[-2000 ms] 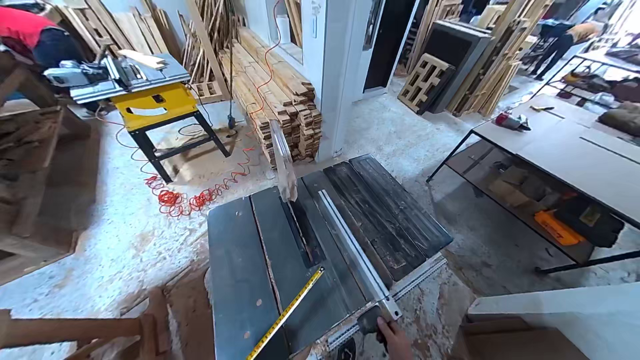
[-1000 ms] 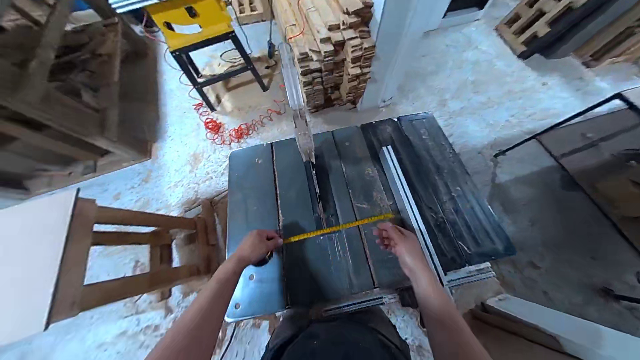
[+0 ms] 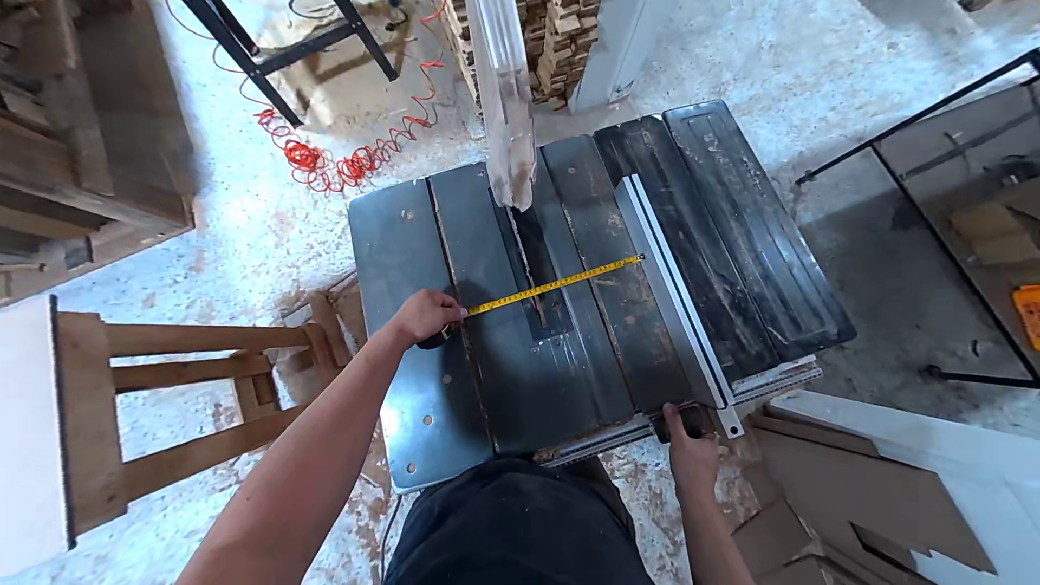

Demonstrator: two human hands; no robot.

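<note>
Below me stands a table saw with a dark metal top point(image 3: 520, 382). My left hand point(image 3: 428, 315) grips the case of a tape measure over the left part of the top. The yellow tape blade point(image 3: 556, 284) stretches across the saw's slot, its end at the aluminium rip fence point(image 3: 674, 292). A cloudy clear blade guard point(image 3: 508, 122) hangs over the slot; the saw blade is hard to make out. At the front rail point(image 3: 597, 441), my right hand point(image 3: 686, 439) is closed on the dark fence handle point(image 3: 691, 418), with the thumb on top.
A wooden stand with a pale top point(image 3: 89, 414) is close on the left. A red coiled air hose point(image 3: 357, 166) lies on the floor by a black metal stand point(image 3: 313, 49). Stacked wood strips point(image 3: 569, 41) stand beyond the saw. Cardboard point(image 3: 877, 487) and a metal-framed table point(image 3: 934, 195) are on the right.
My right hand has moved from the tape's end by the fence down to the fence handle. My left hand still holds the tape case, and the tape still spans to the fence.
</note>
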